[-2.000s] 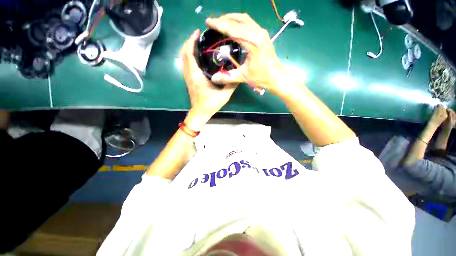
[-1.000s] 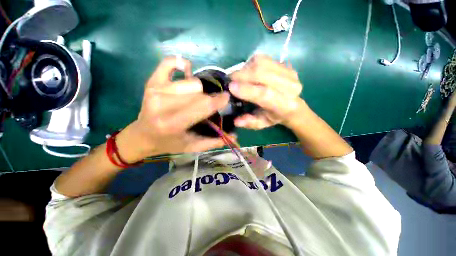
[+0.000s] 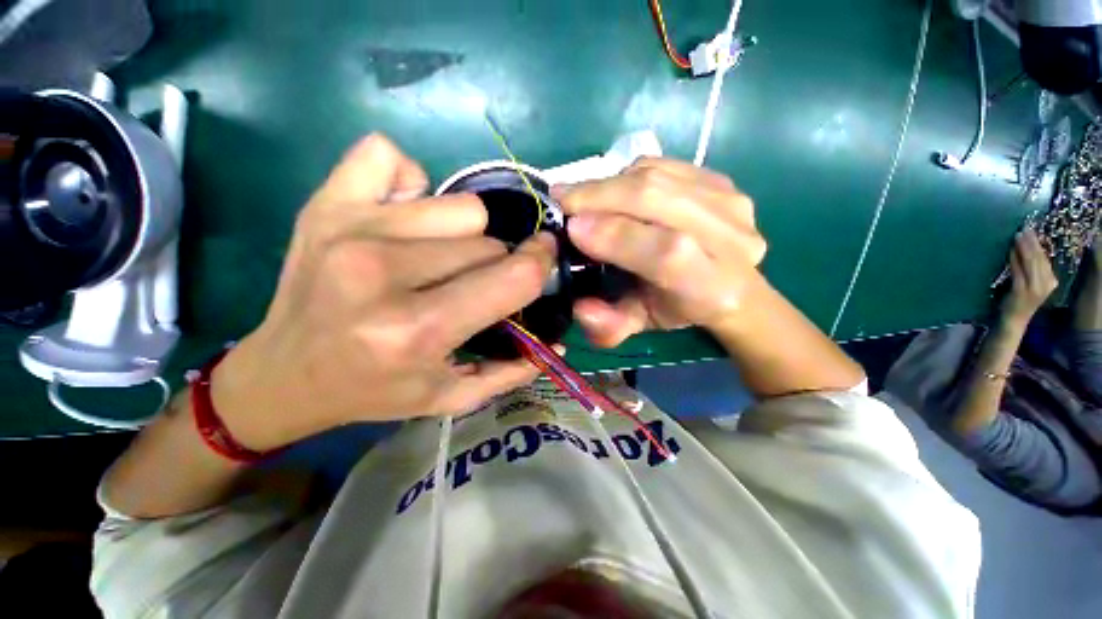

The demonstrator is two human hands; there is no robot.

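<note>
My left hand (image 3: 387,284), with a red band at the wrist, grips the left side of a white housing (image 3: 483,173) with a dark round opening. My right hand (image 3: 671,242) holds its right side, fingertips on a small part at the rim. A black round part (image 3: 514,212) sits at the opening, mostly hidden by my fingers. A thin yellow wire sticks up past the rim. A bundle of red and purple wires (image 3: 566,372) hangs toward my shirt. A white arm of the housing shows behind my right fingers.
A white unit with a black round inside (image 3: 151,218) stands at left on the green bench (image 3: 822,109). A loose red-yellow lead with white plug (image 3: 715,55) and a white cable lie at the top. Another unit (image 3: 1061,48) and a neighbour's hands (image 3: 1031,276) are at right.
The black part, held alone two seconds ago, is now at the white housing between my hands. Since one second ago the hands have shifted little; the view moved, and the left unit sits further left.
</note>
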